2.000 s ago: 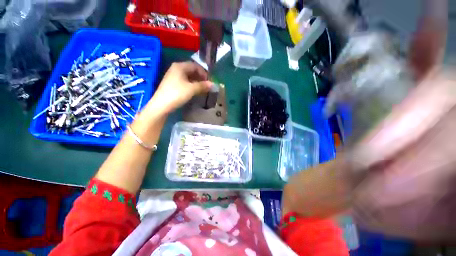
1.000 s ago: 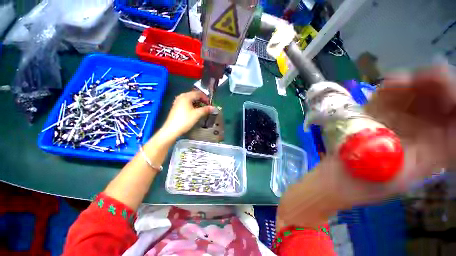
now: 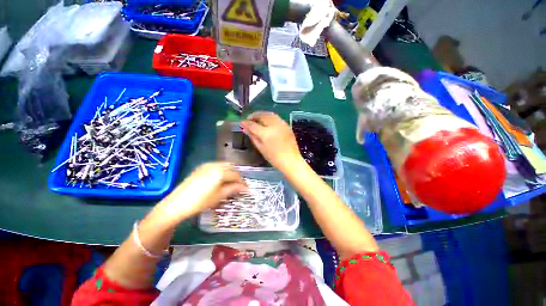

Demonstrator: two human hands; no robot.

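Note:
My right hand [image 3: 269, 136] is at the fixture [image 3: 237, 138] under the ram [image 3: 242, 86], fingertips together near the steel block; any ring in them is too small to make out. My left hand [image 3: 209, 188] is over the left part of the clear tub of shafts [image 3: 263, 206], fingers bent down toward the pale sticks; whether it grips one cannot be told. The clear tub of rings [image 3: 315, 147] is partly behind my right hand and wrist. The press head [image 3: 242, 30] stands upright above the fixture.
The press lever [image 3: 392, 98] with its red ball knob [image 3: 455, 170] reaches toward me on the right, above a blue file box [image 3: 503, 200]. A blue tray of shafts [image 3: 123, 137] is left, a red tray [image 3: 193, 60] behind. A clear lid [image 3: 361, 194] lies right of the rings.
My right hand has left the lever knob and come to the fixture. My left hand has moved from the fixture back to the shaft tub. The view has shifted slightly.

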